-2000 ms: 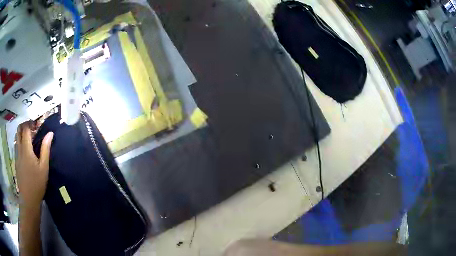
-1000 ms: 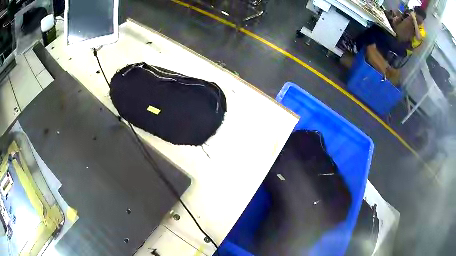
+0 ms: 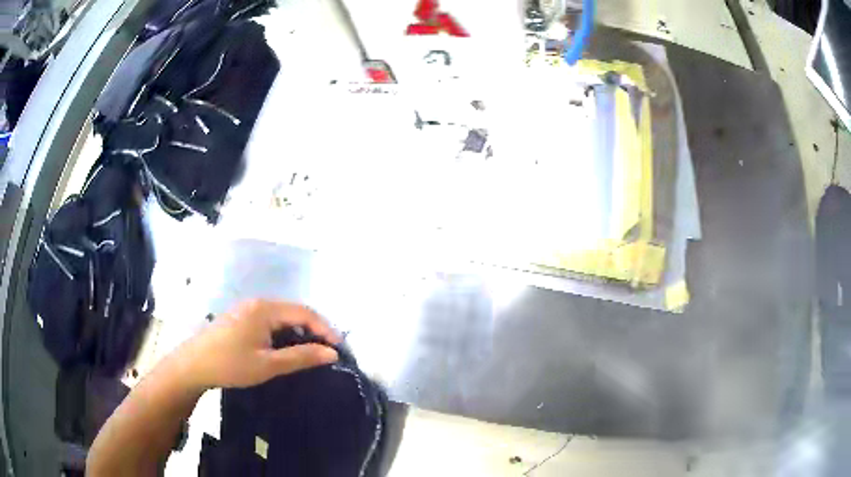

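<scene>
My left hand [image 3: 257,349] reaches in from the bottom left and pinches the top corner of a black bag panel [image 3: 299,424] between thumb and fingers. The panel lies at the near edge of the shiny machine bed, its lower part cut off by the picture's bottom edge. A silvery zipper [image 3: 374,419] runs down its right side, and a small yellow label [image 3: 261,447] shows on the cloth. My right hand is not in view.
Bundles of black pieces with silvery zippers [image 3: 173,121] lie at the left. The sewing machine head with a red mark [image 3: 435,19] is overexposed at the top. Yellow tape [image 3: 644,177] frames the plate. Another black piece [image 3: 833,252] lies at the far right.
The view has swung right to the blue bin and back left to the machine. The panel in my left hand now sits nearer the bed's front edge, away from the machine head.
</scene>
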